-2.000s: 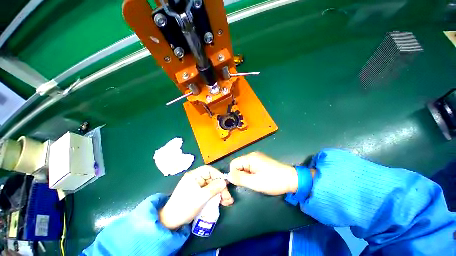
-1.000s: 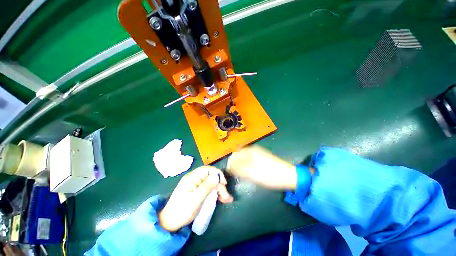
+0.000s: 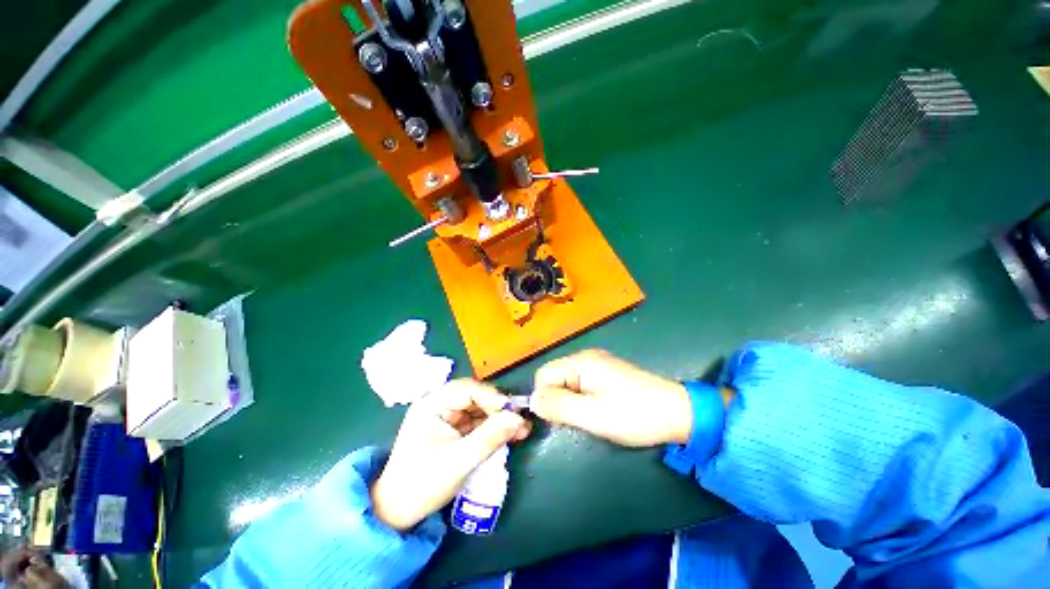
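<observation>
My left hand [image 3: 435, 451] is shut around a white glue bottle [image 3: 482, 495] with a blue label, its label end pointing down toward me. My right hand [image 3: 608, 398] meets my left fingertips. Between the fingertips is a tiny pale and purple piece [image 3: 517, 403], perhaps the bottle's tip or cap; the right fingertips pinch its right end. Both hands are just in front of the orange press fixture [image 3: 576, 320]. Its black ring-shaped part seat [image 3: 534, 281] shows on the base.
A crumpled white wipe [image 3: 405, 364] lies left of the press. Two silver rods stick out of the press sides. A white box [image 3: 179, 374], cream tape rolls [image 3: 86, 359] and a blue unit [image 3: 113, 489] stand left. A grey perforated block [image 3: 902, 136] stands right, with a silver-black cylinder [image 3: 1022, 267] at the edge.
The right hand, blurred a second ago, is now sharp at the left fingertips. The bottle has turned so its blue label shows again. The camera view has shifted slightly.
</observation>
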